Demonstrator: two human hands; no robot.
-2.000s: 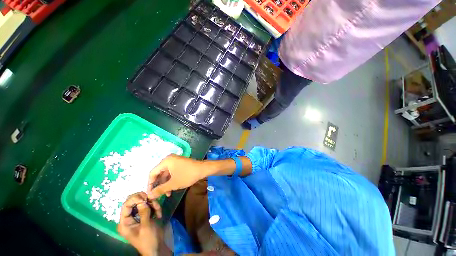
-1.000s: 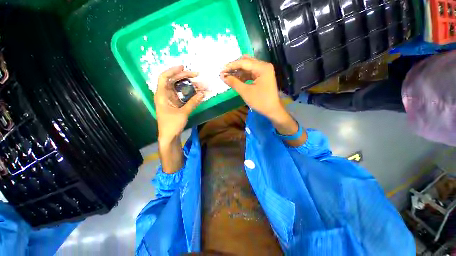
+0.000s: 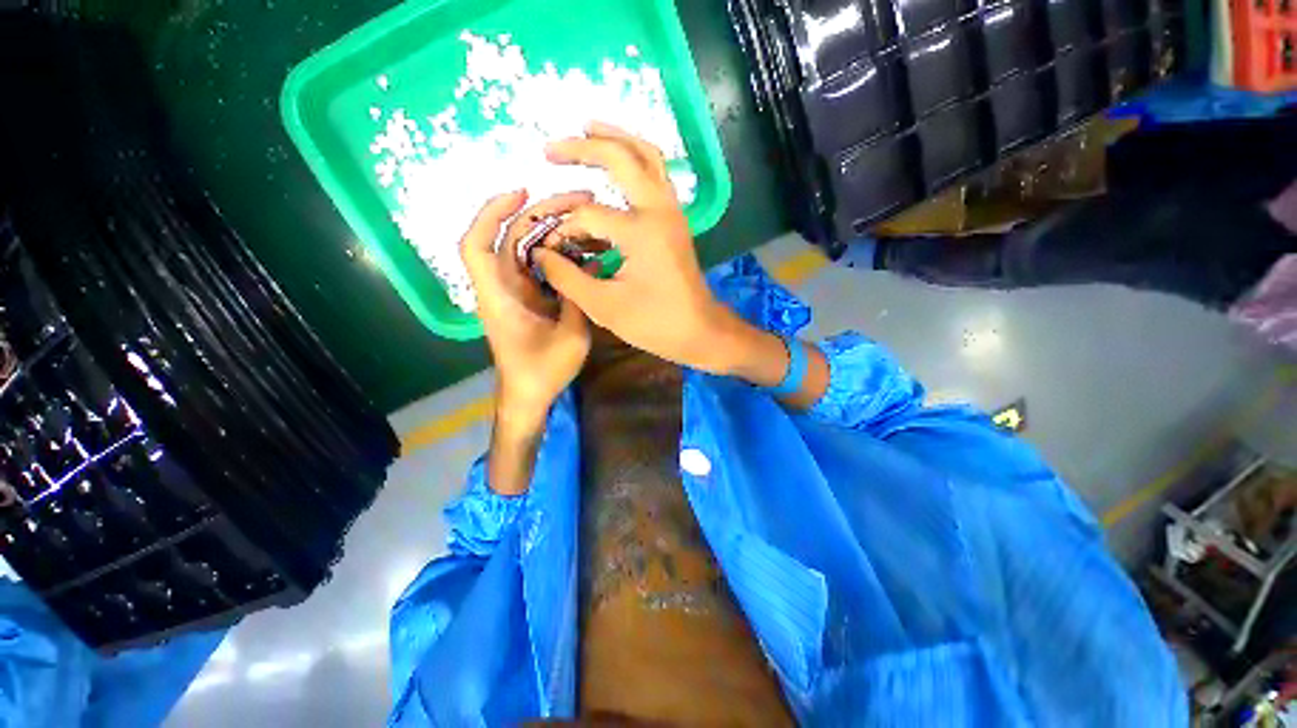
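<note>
My left hand [image 3: 522, 306] holds a small dark unit [image 3: 536, 245] with silvery parts between thumb and fingers, over the near edge of the parts bin. My right hand [image 3: 633, 263] is against it, thumb and index fingertips touching the unit; whether a white piece is between them is hidden. The bright green parts bin [image 3: 330, 171] lies in front of me, with a heap of white plastic pieces [image 3: 477, 142] in it.
A thick stack of glossy black blister trays [image 3: 214, 384] stands at the left. A bare-pocketed blister tray [image 3: 910, 121] lies at the right, with an orange-red crate [image 3: 1263, 50] beyond. A neighbour's dark-clothed leg [image 3: 1053, 259] and a cardboard box [image 3: 1031, 178] are below it.
My right hand has moved left from over the white pieces to the unit in my left hand. The view has shifted slightly.
</note>
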